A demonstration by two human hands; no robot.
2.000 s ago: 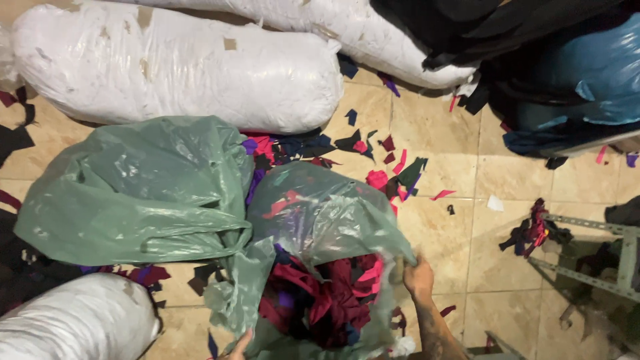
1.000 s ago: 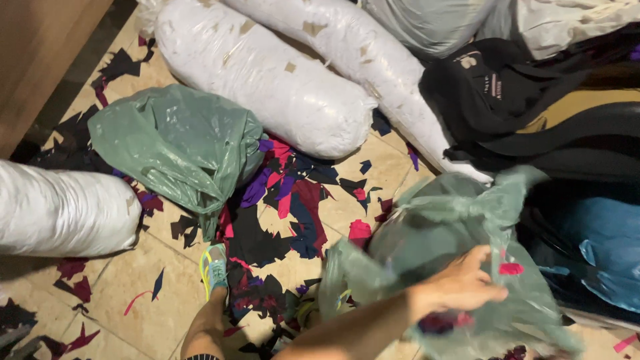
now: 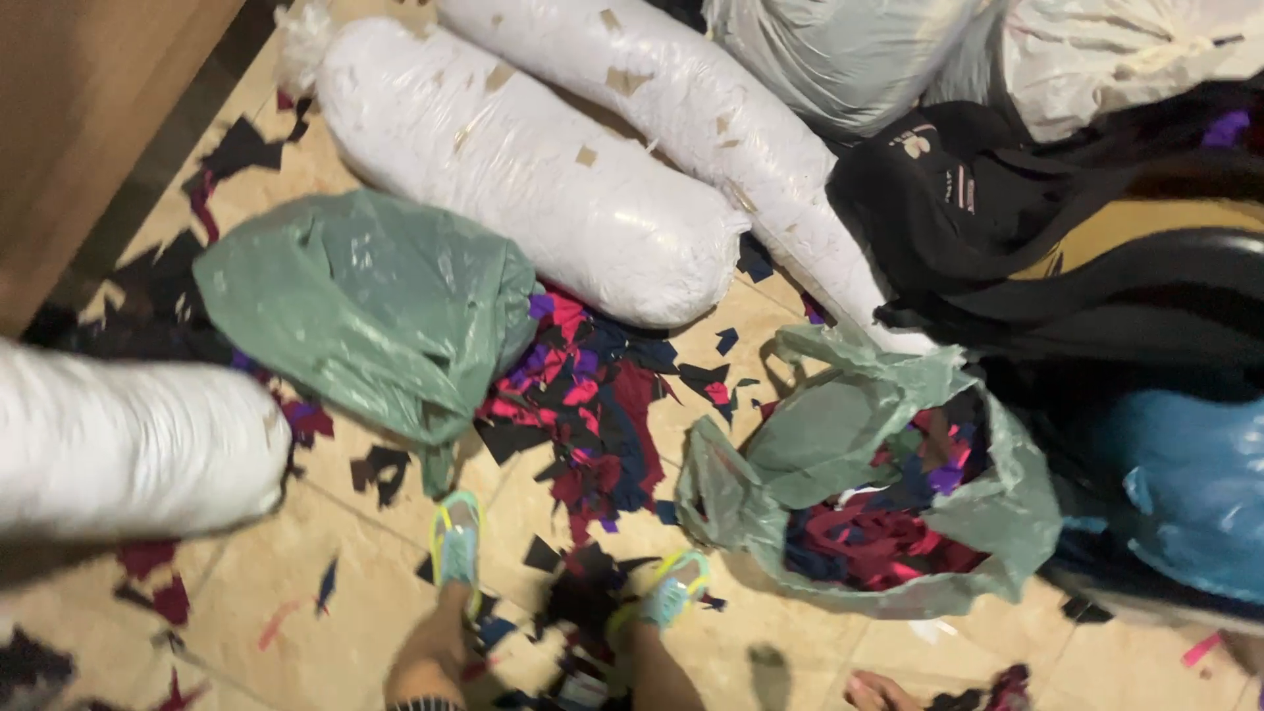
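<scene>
Only the fingers of my right hand (image 3: pixel 877 693) show at the bottom edge, close to dark and maroon fabric scraps (image 3: pixel 1005 688); whether it holds anything is not visible. My left hand is out of view. Above the right hand, an open green plastic bag (image 3: pixel 829 434) holds maroon, pink, purple and navy scraps (image 3: pixel 889 538). A second green plastic bag (image 3: pixel 365 296), its gathered neck toward me, lies left of centre. Between the two bags, a heap of mixed fabric scraps (image 3: pixel 602 425) covers the tiles. My feet stand below it in sandals (image 3: pixel 459 543).
Two long stuffed white sacks (image 3: pixel 533 168) lie across the back, and another white sack (image 3: pixel 128 444) at left. Black cloth (image 3: pixel 958 207) and a blue plastic-wrapped bundle (image 3: pixel 1195 494) sit at right. A brown panel (image 3: pixel 99 128) borders the upper left. Loose scraps litter the tiled floor.
The open green bag, beside the other green bag two seconds ago, now sits apart at the right. The hand that was over it one second ago is off it. The view has shifted.
</scene>
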